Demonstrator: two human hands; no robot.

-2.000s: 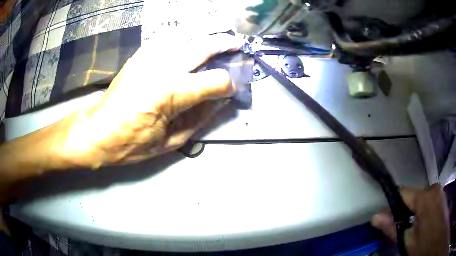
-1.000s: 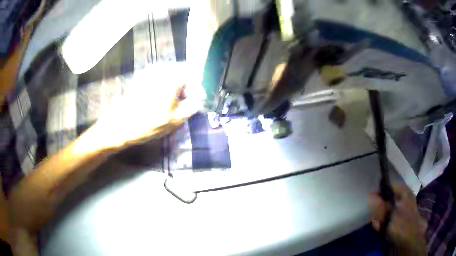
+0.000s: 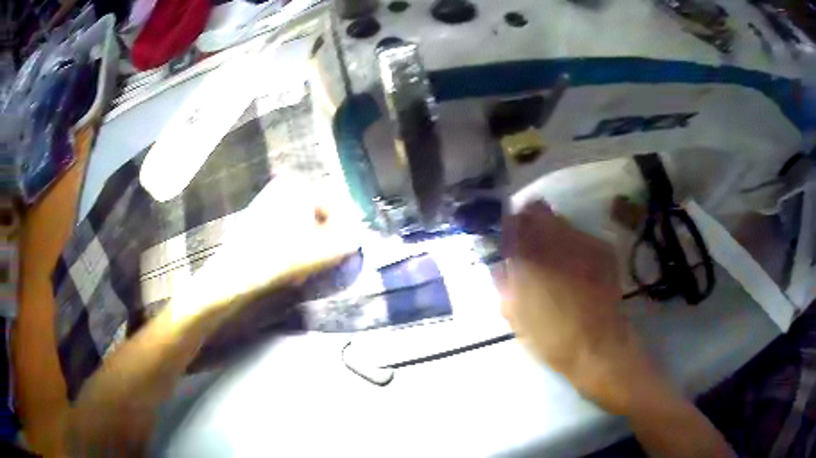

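The plaid fabric [image 3: 192, 233] lies on the left of the machine table and runs under the lit needle area. My left hand [image 3: 259, 241] lies over it just left of the needle, partly washed out by the glare; its fingers rest on the fabric. My right hand [image 3: 564, 295] is to the right of the needle, blurred, with its fingertips near the fabric's right end; whether it grips anything is unclear. The white and teal sewing machine [image 3: 590, 98] fills the top. The black shears [image 3: 671, 250] lie right of my right hand.
A white elongated object [image 3: 192, 143] is above the fabric. White strips [image 3: 743, 268] lie at the right edge. A looped thin cord [image 3: 367, 365] is below the fabric. An orange-brown board [image 3: 40, 331] is at the left, with a red item [image 3: 170, 31] at the top left.
My right hand has let go of the shears and moved left beside the needle; the shears now lie on the table. The view has shifted, showing more of the machine and the left side.
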